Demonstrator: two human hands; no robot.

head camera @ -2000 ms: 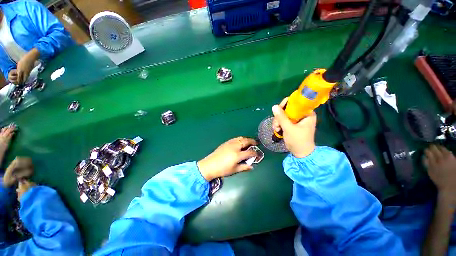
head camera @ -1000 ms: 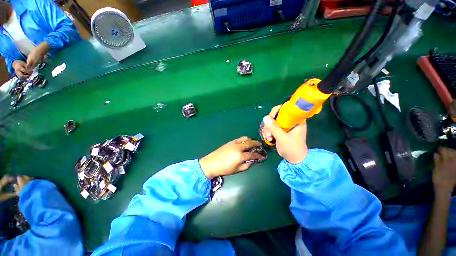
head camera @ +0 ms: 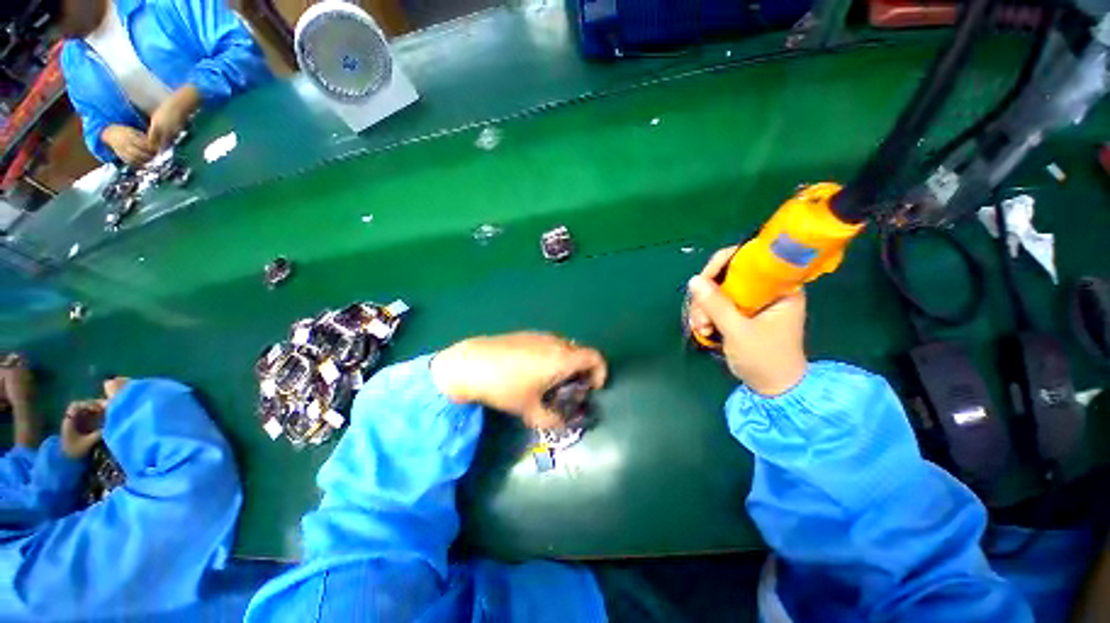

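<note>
My right hand (head camera: 755,323) grips the yellow-orange electric screwdriver (head camera: 797,250), its cable running up to the right. The screwdriver tip and most of the grey disc under it are hidden behind my hand. My left hand (head camera: 523,375), slightly blurred, has its fingers curled around a dark electronic module (head camera: 568,394). Another module (head camera: 558,448) with a white tab lies on the green bench just below those fingers; whether the two touch is unclear. The module pile (head camera: 319,371) with white tabs lies left of my left hand.
Loose modules lie on the green belt (head camera: 556,243) and near the pile (head camera: 278,271). A white fan (head camera: 345,59) and blue case (head camera: 694,22) stand at the back. Black power supplies (head camera: 962,408) and white tissue (head camera: 1025,237) are at right. Workers in blue smocks (head camera: 152,487) are at left.
The view has shifted right. My left hand has moved away from the disc and screwdriver, back over the module by my sleeve. My right hand still holds the screwdriver. Belt modules have shifted.
</note>
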